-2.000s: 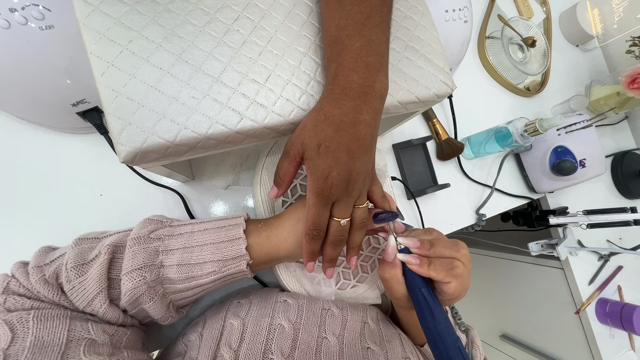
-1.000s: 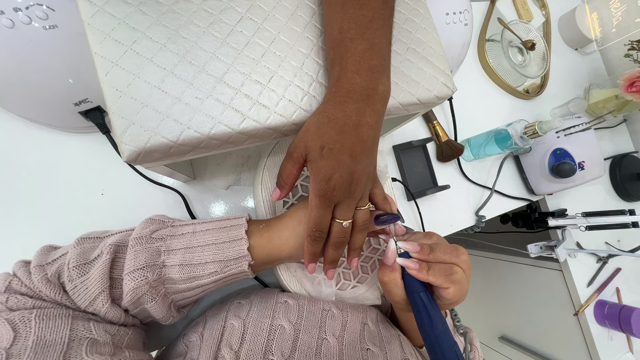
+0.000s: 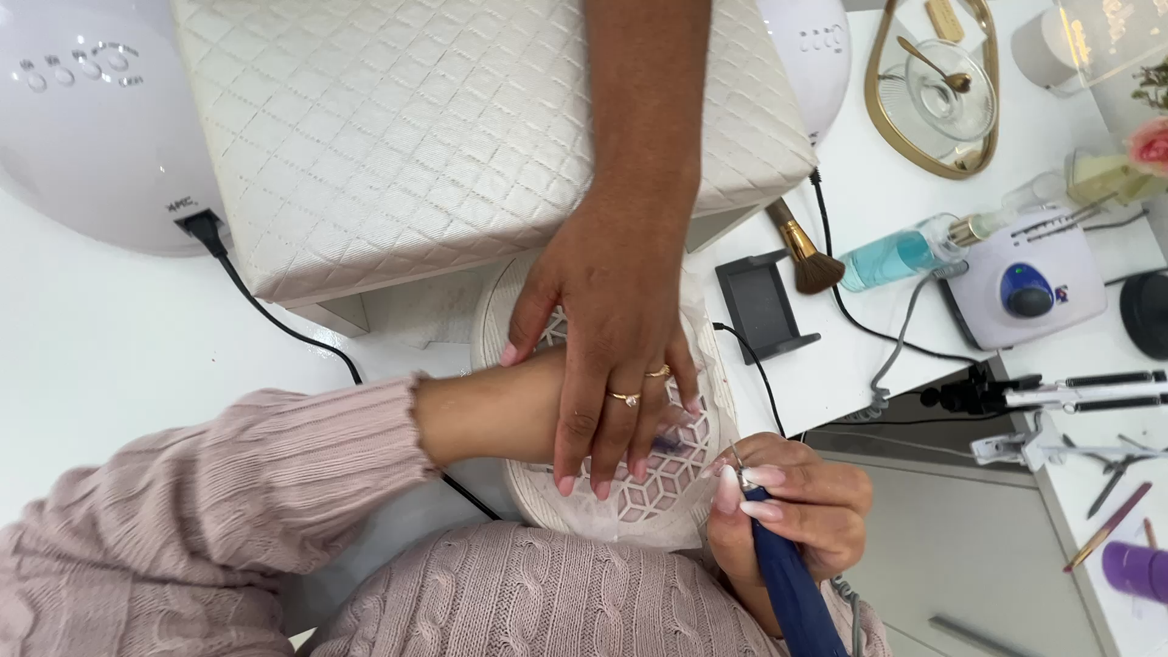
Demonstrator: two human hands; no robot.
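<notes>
My left hand (image 3: 538,401) lies palm-side out of sight beneath another person's hand (image 3: 616,319), which wears two rings; my left fingers are mostly hidden. Both are over a round white dust collector (image 3: 652,488) with a patterned grille. My right hand (image 3: 794,511), with long pale nails, holds the dark blue handpiece of an electric nail drill (image 3: 789,575). Its thin metal bit points up, just right of the other person's fingers, with a gap between. A blurred dark purple thing (image 3: 671,441) shows beside those fingertips; what it is I cannot tell.
A quilted white armrest (image 3: 392,137) stands beyond the hands, between nail lamps (image 3: 82,119). At right are a grey holder (image 3: 765,306), a makeup brush (image 3: 808,255), a bottle of blue liquid (image 3: 899,255), the drill's control box (image 3: 1027,283) and a gold-rimmed tray (image 3: 881,119). Black cords cross the table.
The dark purple thing, which was at the drill bit, has moved left and toward me and is now blurred. My right hand has shifted slightly right and toward me, still holding the handpiece.
</notes>
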